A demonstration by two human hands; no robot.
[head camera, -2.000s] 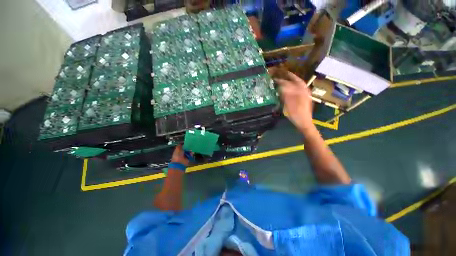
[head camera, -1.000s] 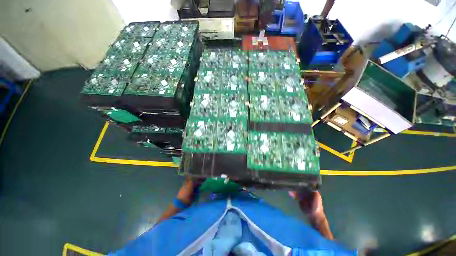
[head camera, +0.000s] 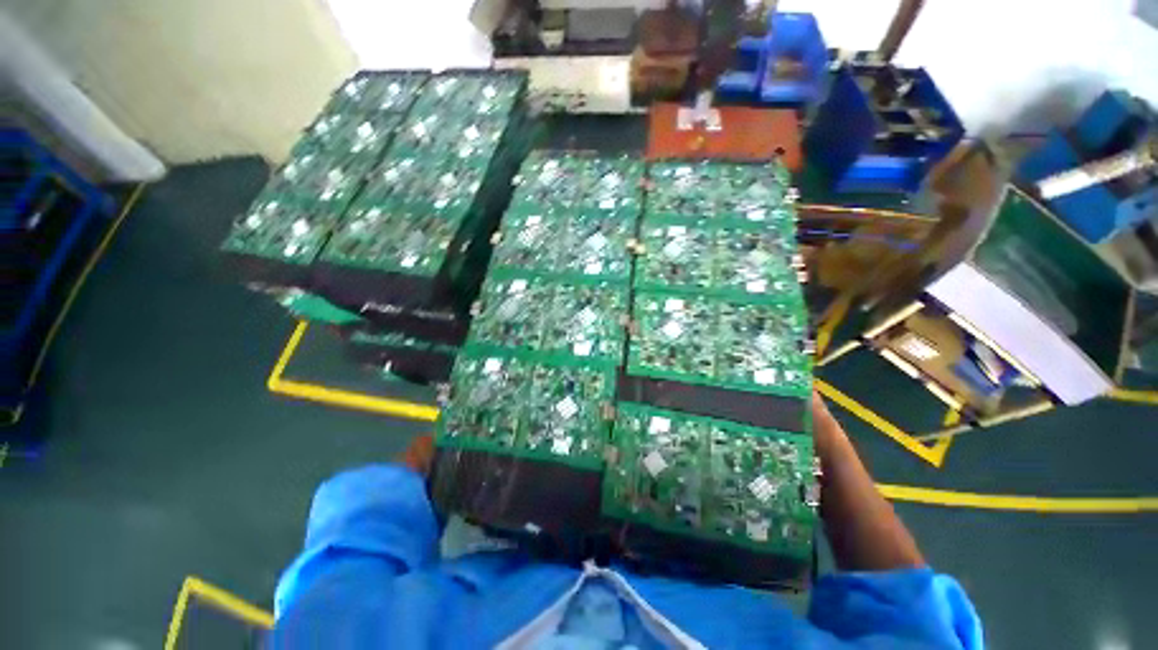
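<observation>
A large stack of populated board panels [head camera: 559,305] with black foam between layers stands right in front of my body, its near edge against my blue clothing. Green panels in two columns cover its top, with dark foam strips showing at the near left and between the right panels. My left hand [head camera: 422,452] is mostly hidden at the stack's near left side. My right hand [head camera: 825,425] lies along its right side, fingers hidden behind the edge. A second stack of panels [head camera: 381,178] stands to the left, apart from this one.
An orange-red sheet [head camera: 726,132] lies beyond the stack. Blue bins [head camera: 889,127] stand at the back. An open carton [head camera: 1041,305] with pale flaps is at the right. Yellow lines [head camera: 356,399] mark the green floor. A blue rack [head camera: 51,241] is at the far left.
The front stack has come closer to my body, away from the left stack. My hands have moved from below its near edge to its two sides, and the view has shifted.
</observation>
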